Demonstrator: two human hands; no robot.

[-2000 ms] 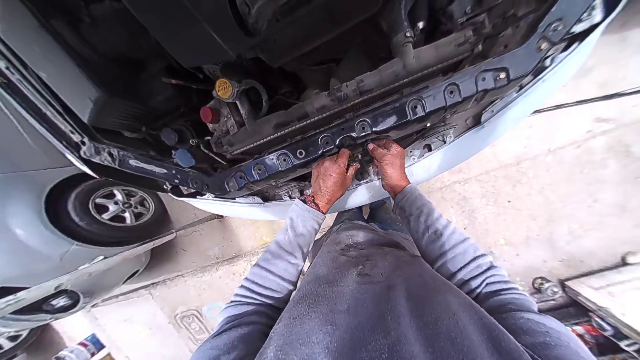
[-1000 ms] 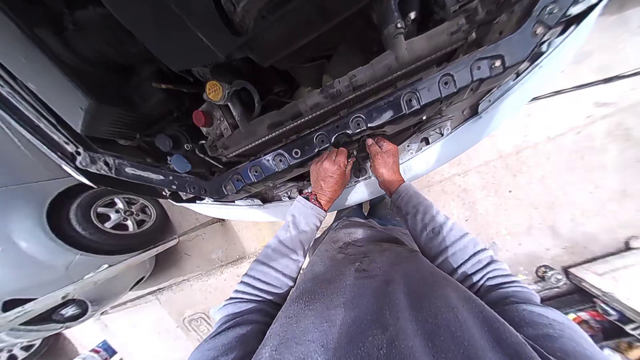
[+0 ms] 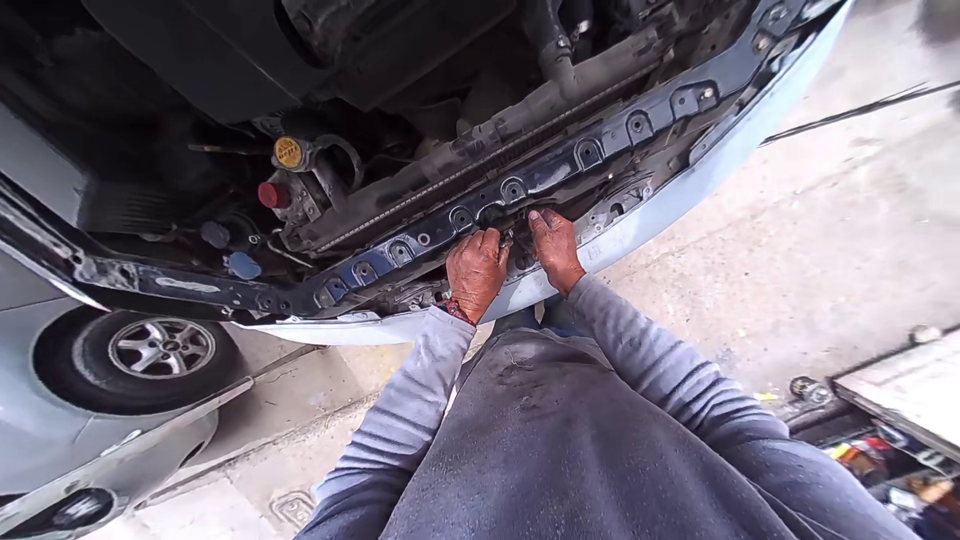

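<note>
My left hand (image 3: 478, 274) and my right hand (image 3: 555, 247) are side by side at the front of a car's open engine bay. Both reach into the gap between the dark upper radiator support (image 3: 551, 174) and the pale front bumper cover (image 3: 679, 202). The left fingers curl down at small metal parts just behind the support's middle, at the hood latch area. My right thumb and fingers pinch at something dark beside them. What the fingertips touch is mostly hidden, so I cannot tell whether either hand holds a part.
Behind the support lie the radiator (image 3: 480, 146), a yellow cap (image 3: 289, 152), a red cap (image 3: 273, 195) and a blue cap (image 3: 243, 265). Another car's wheel (image 3: 161, 348) stands at left. A workbench (image 3: 911, 382) with items beneath is at lower right.
Both hands stay at the same part of the support, with only small finger movements. The right hand's fingers are slightly more spread from the left hand's.
</note>
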